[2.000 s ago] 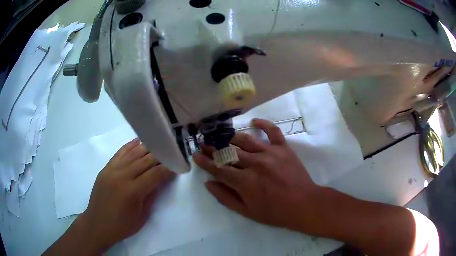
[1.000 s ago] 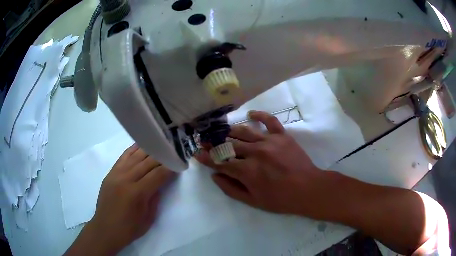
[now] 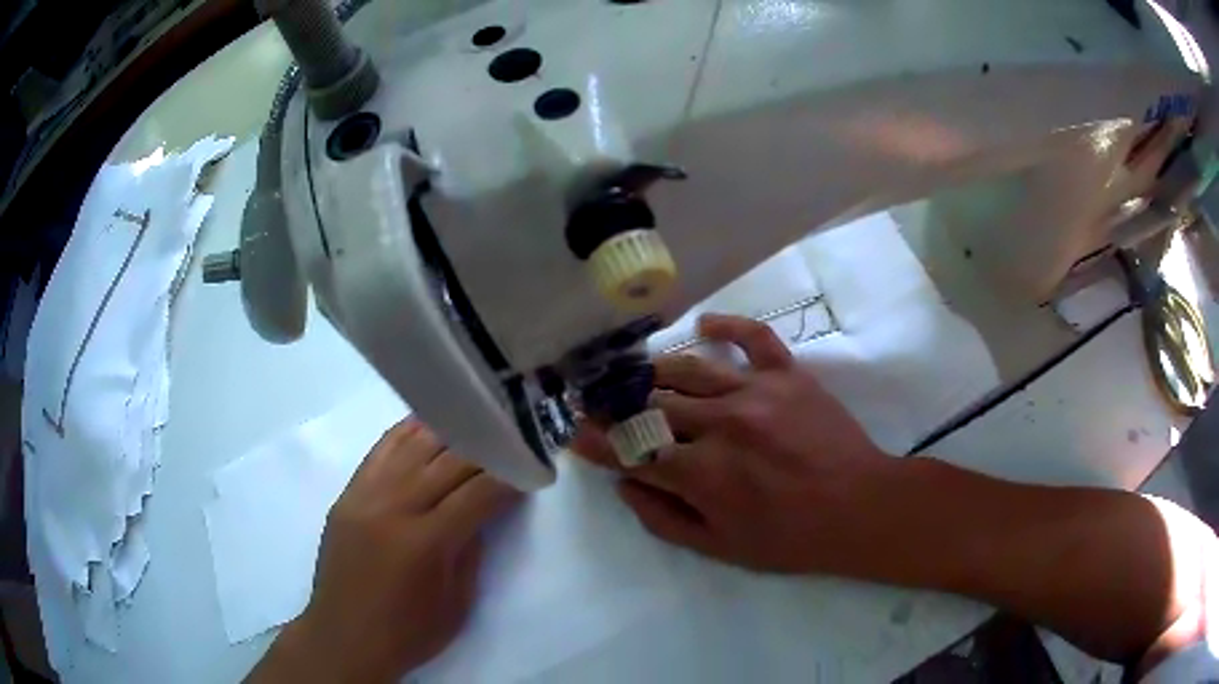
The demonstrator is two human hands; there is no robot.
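Observation:
A large white cloth panel [image 3: 588,588] lies flat under the sewing machine head. A narrow strip outlined by dark lines [image 3: 818,318] shows on it, right of the needle area. My left hand [image 3: 401,548] rests on the cloth left of the machine's lower tip, its fingertips partly behind the head. My right hand [image 3: 749,441] lies flat on the cloth right of the tip, index finger bent by the strip's near end. The lower knob [image 3: 642,436] overlaps my right fingers. The presser foot and needle are mostly hidden.
The white machine head [image 3: 535,201] spans the top. A tension dial [image 3: 630,265] is on its front. Stacked white cut pieces [image 3: 114,348] with jagged edges and a dark angled line lie at left. Gold-handled scissors [image 3: 1176,350] lie at far right.
The camera view has shifted, moving the whole scene in the picture. Both hands remain on the cloth beside the needle area, with little visible change in their pose.

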